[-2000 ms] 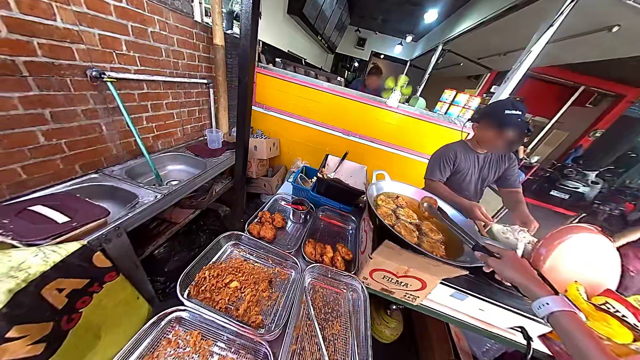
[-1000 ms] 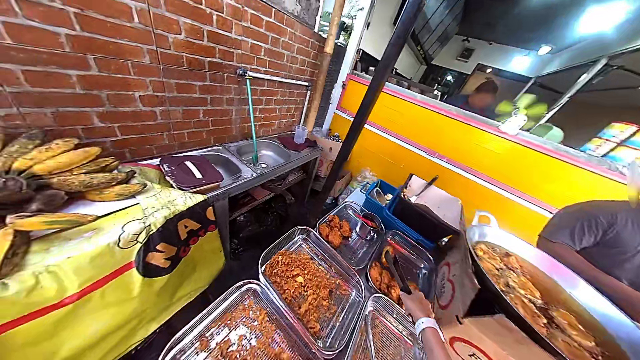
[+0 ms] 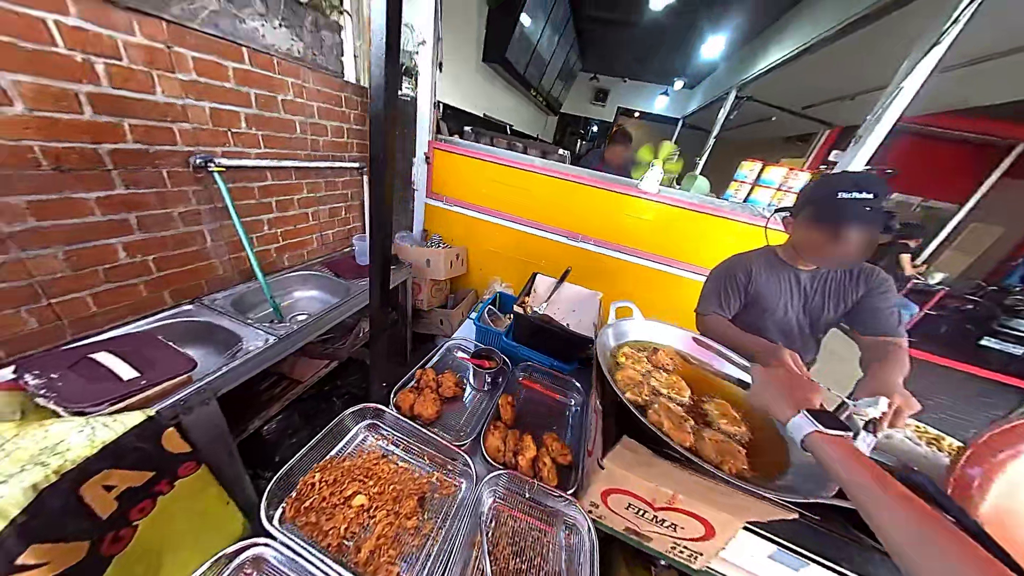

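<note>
My right hand [image 3: 788, 392], with a white-banded watch on its wrist, is over the right side of the large metal wok [image 3: 724, 340], close to a co-worker's hands. Its fingers are blurred, and whether they hold anything cannot be told. Flat battered pieces [image 3: 672, 420] lie in brown oil in the wok. My left hand is out of view. Left of the wok, one mesh-lined tray holds fried pieces [image 3: 524, 452]; another has fried pieces [image 3: 428, 392] and a metal cup [image 3: 486, 368]. Small brown fried bits [image 3: 360, 504] fill a larger tray in front.
A co-worker [image 3: 808, 280] in a grey shirt stands beyond the wok, hands near a pale, unclear item. A cardboard box [image 3: 672, 512] sits against the wok's front. Behind the trays is a blue basket [image 3: 496, 316]. Steel sinks [image 3: 292, 296] line the brick wall. A round reddish vessel [image 3: 992, 480] is at right.
One second ago my right hand held black tongs at the tray of fried pieces; now it is over the wok's right side. The view has swung right, bringing the co-worker's hands back into sight.
</note>
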